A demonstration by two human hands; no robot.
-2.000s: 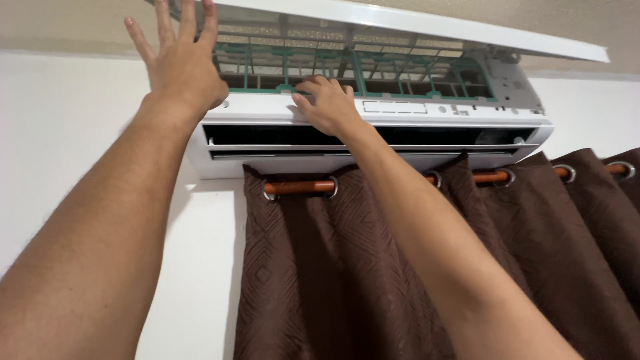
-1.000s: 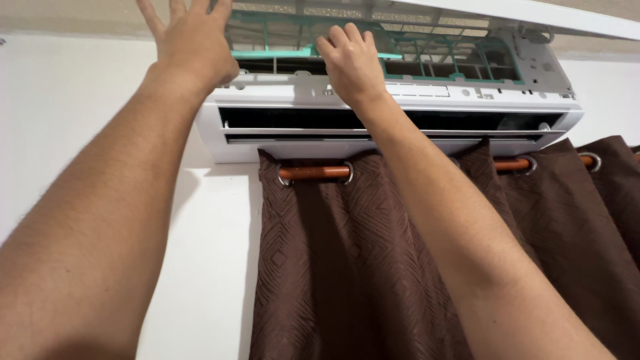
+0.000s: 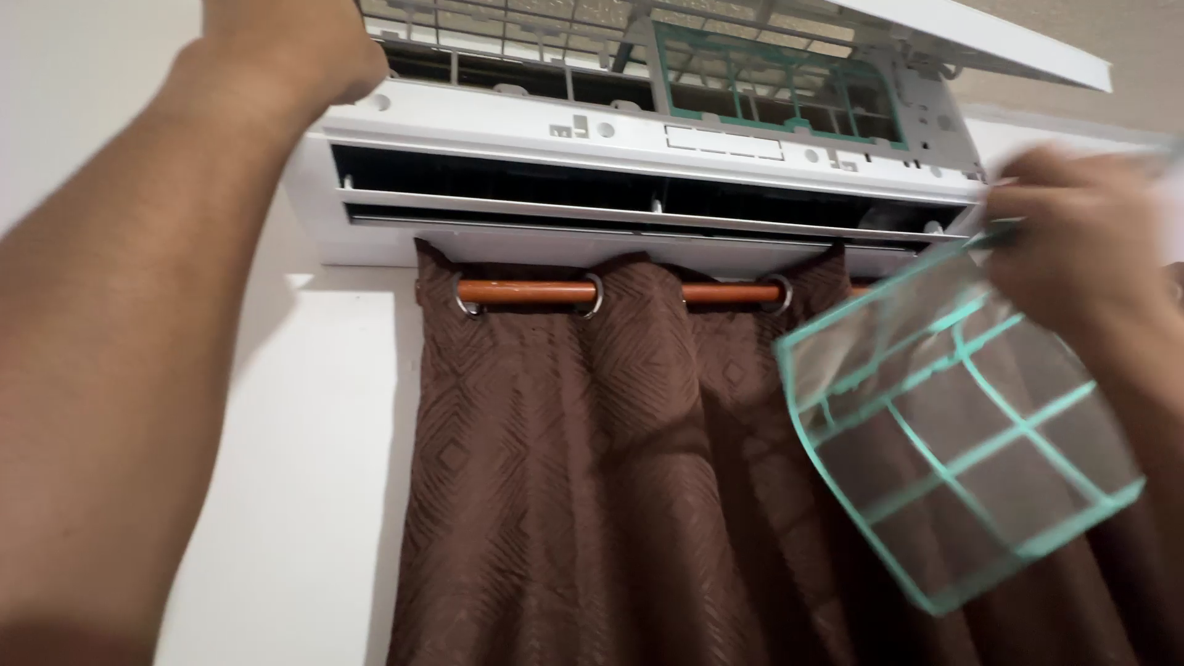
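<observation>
My right hand (image 3: pixel 1078 240), blurred, grips the edge of a green-framed mesh air filter (image 3: pixel 962 435), which hangs tilted in front of the curtain. A wall-mounted split air conditioner (image 3: pixel 629 157) has its white front panel (image 3: pixel 990 37) raised. A second green-framed filter (image 3: pixel 786 88) sits in the unit's right half, while the left half shows a bare grille. My left hand (image 3: pixel 287 46) is at the unit's upper left; its fingers are cut off by the top of the view, so what they touch is hidden.
Below the unit, a brown patterned curtain (image 3: pixel 555 462) hangs by metal rings from a reddish-brown rod (image 3: pixel 527 292). The louvre (image 3: pixel 555 211) spans the unit's dark air outlet. White wall (image 3: pixel 287 462) shows at the left.
My right hand has moved from the unit to the right with the filter in it. That filter has come out of the unit's left half. The view has shifted closer to the unit.
</observation>
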